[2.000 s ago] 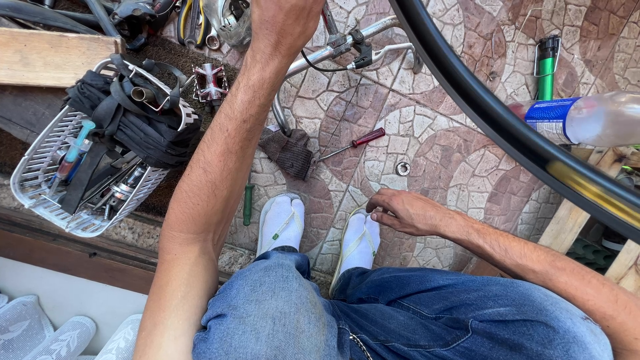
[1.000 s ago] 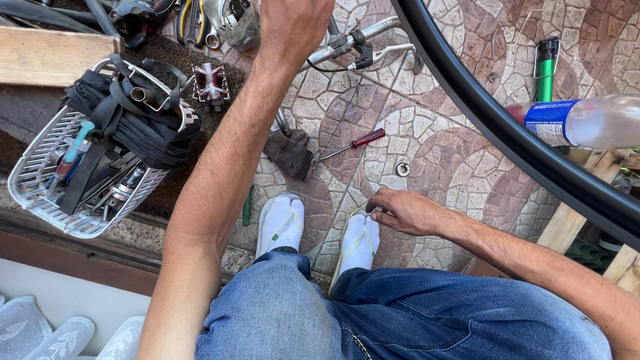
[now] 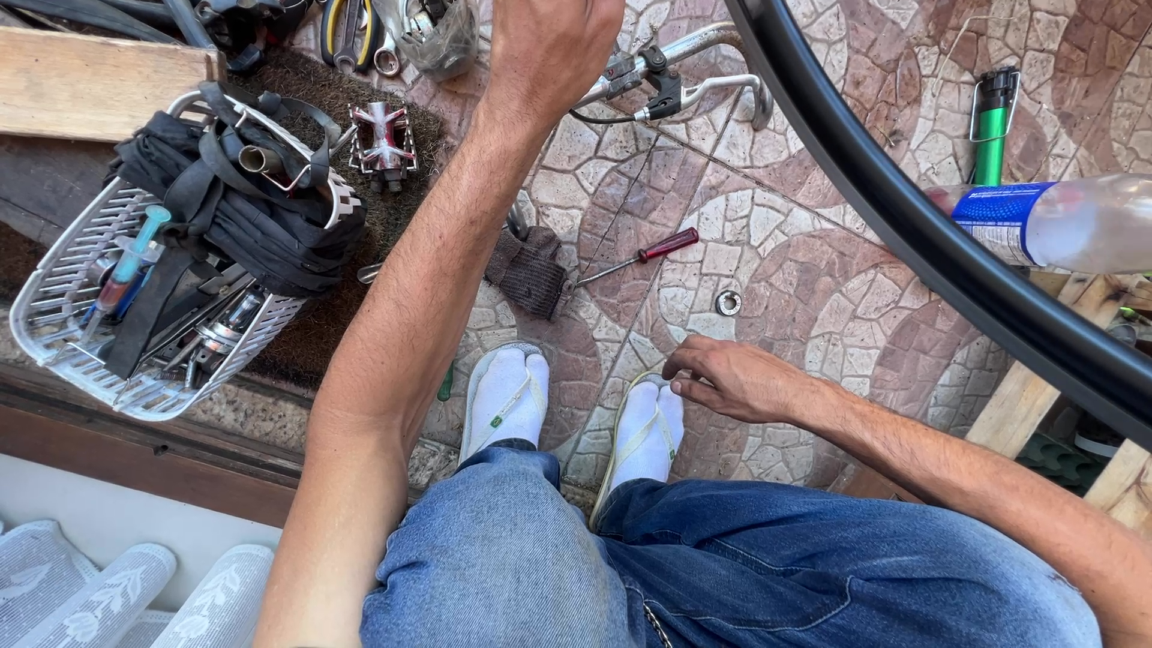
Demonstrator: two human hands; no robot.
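Note:
My left hand point(image 3: 558, 45) reaches to the top edge, where its fingers run out of view; what it holds, if anything, is hidden. My right hand point(image 3: 733, 378) hangs over the toes of my right foot, fingers loosely curled, with no object visible in it. A black bicycle rim or tyre point(image 3: 909, 207) arcs across the upper right. Beside my left hand lies a silver handlebar point(image 3: 702, 40) with a brake lever point(image 3: 720, 85). A red-handled screwdriver point(image 3: 668, 246) rests on the paving beside a dark knitted glove or cloth point(image 3: 531, 274). A metal ring or nut point(image 3: 728, 302) lies above my right hand.
On the left, a white plastic basket point(image 3: 54, 301) holds tools, a syringe and black fabric. A bicycle pedal point(image 3: 384, 144), pliers point(image 3: 346, 36) and a wooden board point(image 3: 99, 81) lie nearby. At right are a plastic bottle point(image 3: 1080, 220), a green cylindrical object point(image 3: 990, 144) and wooden slats point(image 3: 1017, 405).
The yellow marking seen on the bicycle wheel part two seconds ago is out of sight, so it has turned. My right hand has stayed at my foot.

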